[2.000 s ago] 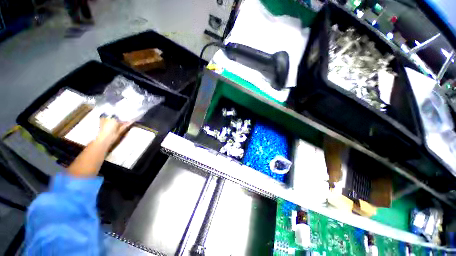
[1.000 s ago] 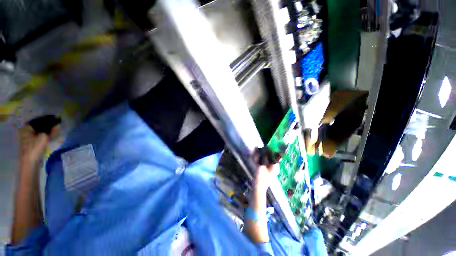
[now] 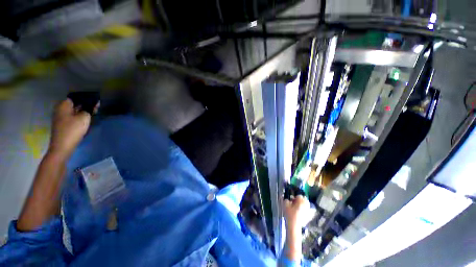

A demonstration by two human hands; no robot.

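Observation:
My left hand [image 3: 70,122] is at the left, out to the side of my blue smock, with its fingers curled. Something black shows at its fingertips; blur hides whether this is finger covers or a held object. My right hand [image 3: 295,208] is at the lower right, over the metal rail [image 3: 279,120] of the line, with black at its fingertips. Whether it holds anything cannot be told. A small strip of green circuit board [image 3: 301,174] shows just beyond the rail, above that hand.
A blue pile [image 3: 334,111] and a brown cardboard box [image 3: 342,151] sit behind the rails. A long black bin [image 3: 389,156] is on the upper shelf. A dark metal frame crosses the top. Yellow floor tape [image 3: 88,44] shows at the upper left.
The view has swung from the bins and parts trays to my body and the line's end. My left hand has left the bag in the bin. My right hand has come into view.

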